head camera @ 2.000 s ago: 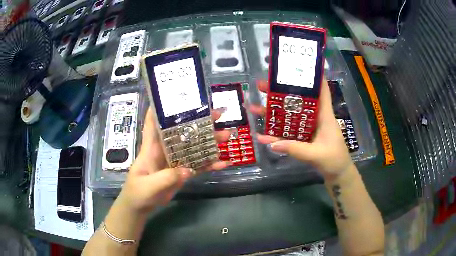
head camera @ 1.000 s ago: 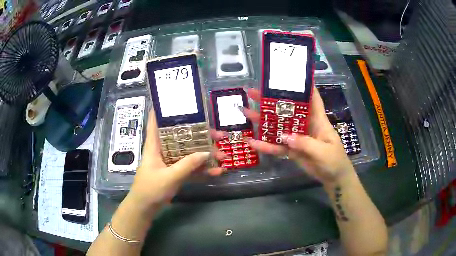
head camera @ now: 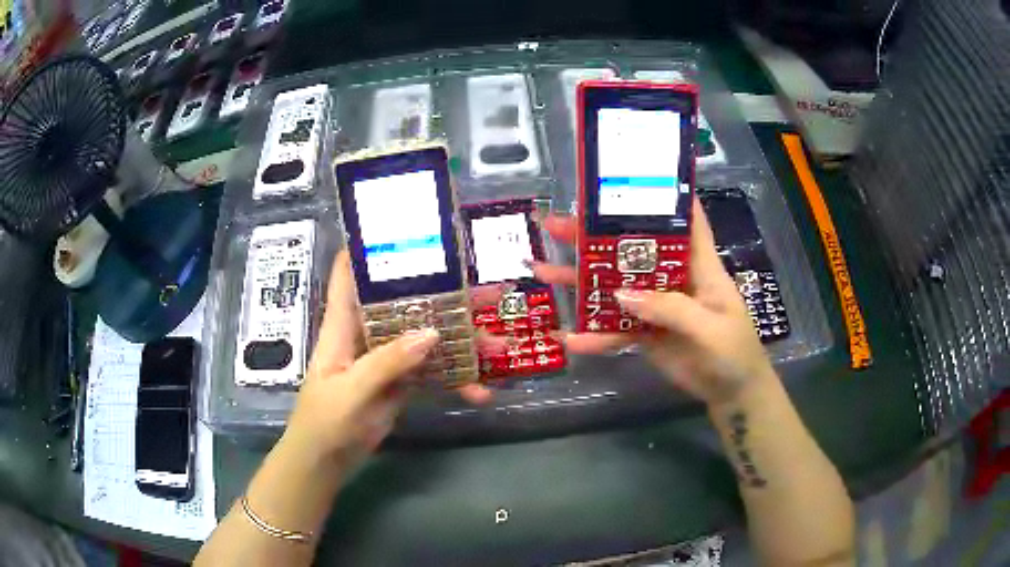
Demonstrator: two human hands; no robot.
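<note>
My left hand [head camera: 360, 382] holds a gold feature phone [head camera: 399, 227] upright above the blister tray [head camera: 366, 415], thumb on its keypad. My right hand [head camera: 692, 332] holds a red feature phone [head camera: 637, 166], thumb on its upper number keys. Both displays glow white with a blue bar. Between them a second red feature phone [head camera: 504, 249] lies in the tray with its display lit, partly covered by fingers of both hands. A black feature phone [head camera: 762, 294] lies at the tray's right end, display dark, partly behind my right hand. White face-down phones [head camera: 277, 299] lie at left and along the back row.
At left are a desk fan [head camera: 61, 144] and a black smartphone [head camera: 166, 415] on a white paper sheet [head camera: 107, 443]. An orange strip [head camera: 825, 244] lies right of the tray, beside a ridged clear pile [head camera: 941, 188]. More phones [head camera: 188, 100] lie at the upper left.
Both held displays went from 00:00, through digits, to a screen with a blue bar. Both thumbs now lie on the keypads. The gold phone has moved slightly lower.
</note>
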